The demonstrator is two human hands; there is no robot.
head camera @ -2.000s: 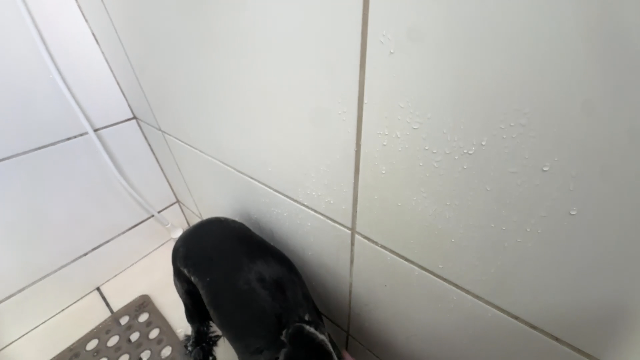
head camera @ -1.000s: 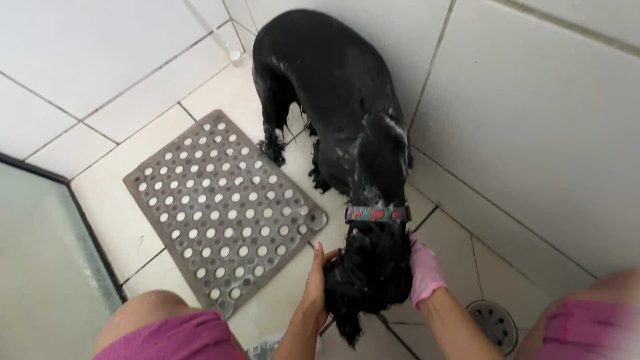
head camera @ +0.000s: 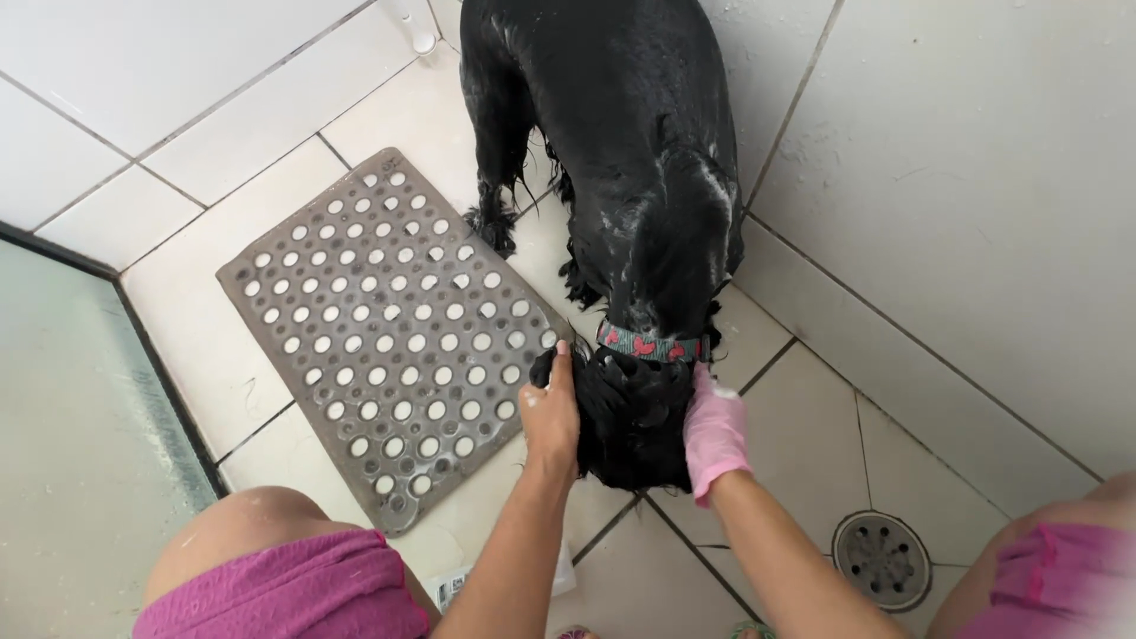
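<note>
A wet black dog (head camera: 612, 115) stands on the tiled floor, head low toward me, with whitish lather on its neck and shoulders. It wears a grey-green collar (head camera: 652, 344) with a red pattern. My bare left hand (head camera: 550, 408) is at the left side of its head, thumb up, fingers partly hidden against a dark ear. My right hand (head camera: 714, 426), in a pink glove with a bit of foam on it, presses against the right side of the head just below the collar. Its fingers are mostly hidden by the fur.
A grey rubber bath mat (head camera: 390, 346) with round holes lies left of the dog. A round floor drain (head camera: 881, 561) is at the lower right. Tiled walls meet behind the dog; a glass panel (head camera: 80, 426) stands at left. A white packet (head camera: 564, 572) lies partly behind my left forearm.
Two seconds ago neither hand was plainly in view and the camera faced the wall. Since one second ago, both hands have moved up along the dog's head toward the collar.
</note>
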